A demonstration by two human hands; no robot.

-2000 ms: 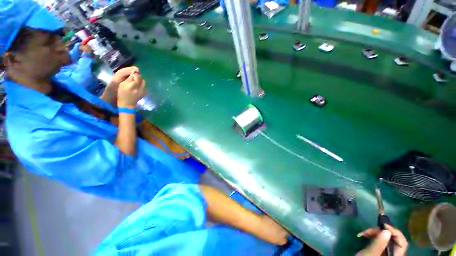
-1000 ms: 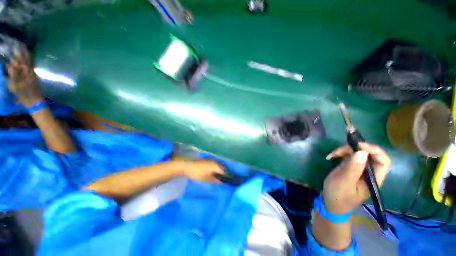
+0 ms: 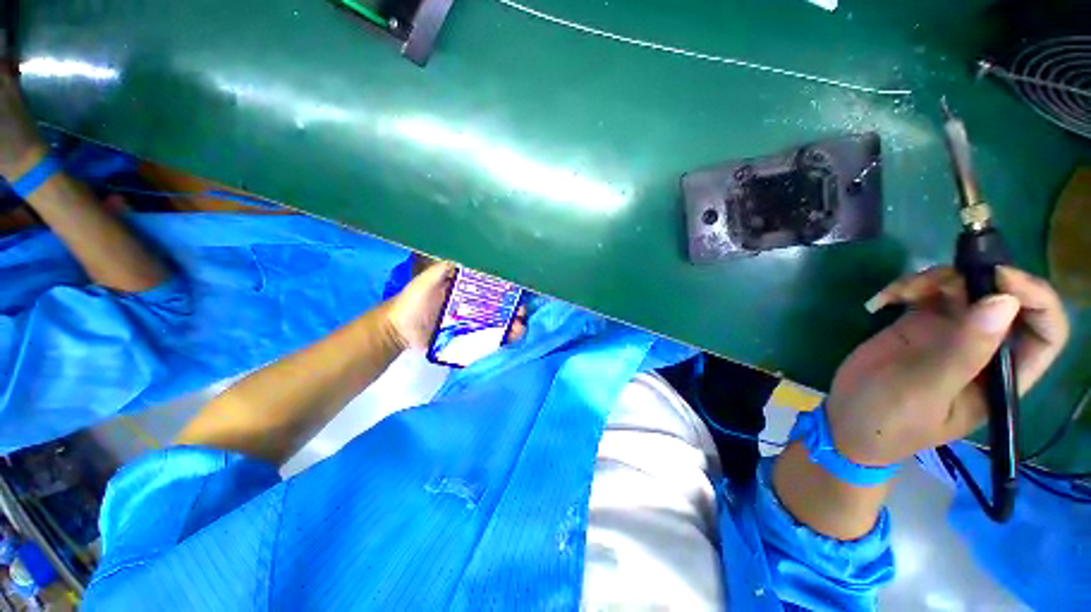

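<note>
My right hand (image 3: 951, 347), with a blue wrist strap, holds a soldering iron (image 3: 983, 257) like a pen, its metal tip pointing up and away over the green mat. My left hand (image 3: 425, 313) holds a phone (image 3: 475, 317) with a lit purplish-white screen, low beside the bench edge. The dark holding fixture (image 3: 857, 203) lies on the mat, left of the iron; its seat shows no watch unit. A thin solder wire (image 3: 694, 54) runs across the mat and ends near the iron's tip.
The solder spool's stand (image 3: 427, 30) is cut off at the top edge. The fume fan's wire grille (image 3: 1059, 78) and the brown cleaning pot (image 3: 1071, 227) are at the right edge. Another person's forearm (image 3: 90, 227) is at the left. A black cable (image 3: 1059, 472) hangs at lower right.
The view has tilted down and towards my lap, so the spool and fan have moved to the frame's edges. The phone's lit screen now shows in my left hand. My right hand still holds the iron.
</note>
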